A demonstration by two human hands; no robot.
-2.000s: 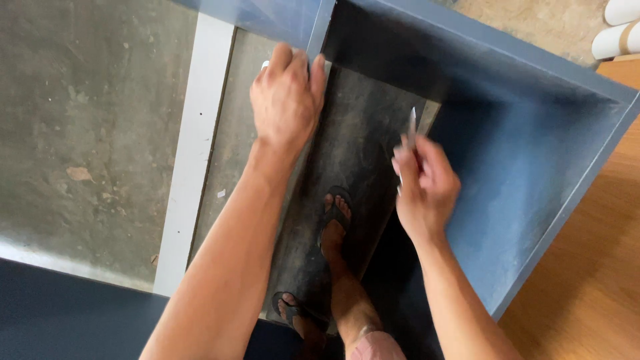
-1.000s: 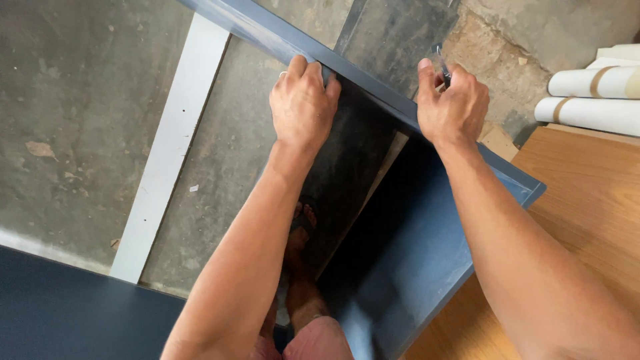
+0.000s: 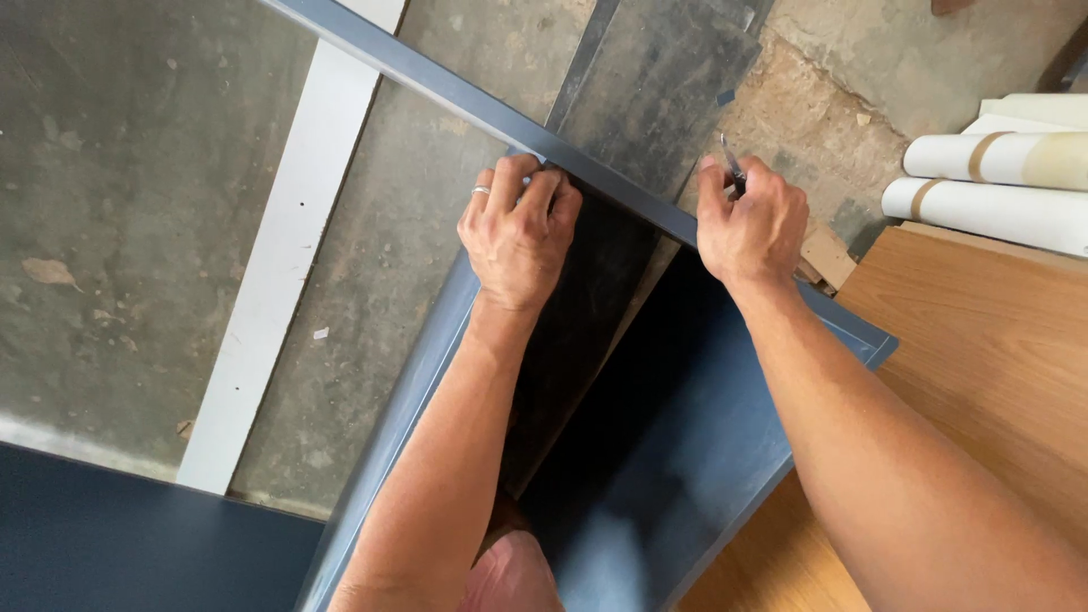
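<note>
A blue-grey panel frame (image 3: pixel 476 93) runs slantwise across the middle, with a wide blue inner panel (image 3: pixel 731 408) below it. My left hand (image 3: pixel 518 229), a ring on one finger, rests with bent fingers at the corner where two panel edges meet; whether it holds anything under the fingers cannot be told. My right hand (image 3: pixel 752 212) is closed around a small pointed metal tool (image 3: pixel 733 163), perhaps a knife, its tip pointing up and away. The side of this hand is against the frame's edge. The tool's lower part is hidden in the fist.
A white strip with small holes (image 3: pixel 280 229) lies on the concrete floor at left. A dark blue panel (image 3: pixel 127 527) is at lower left. White rolls (image 3: pixel 994 200) lie beside a wood-grain board (image 3: pixel 977 340) at right. A small dark scrap (image 3: pixel 725 98) is beyond the frame.
Compared with two seconds ago, my right hand has moved from inside the blue frame to its far edge, still with the tool. My left hand stays at the frame's edge. The view has shifted.
</note>
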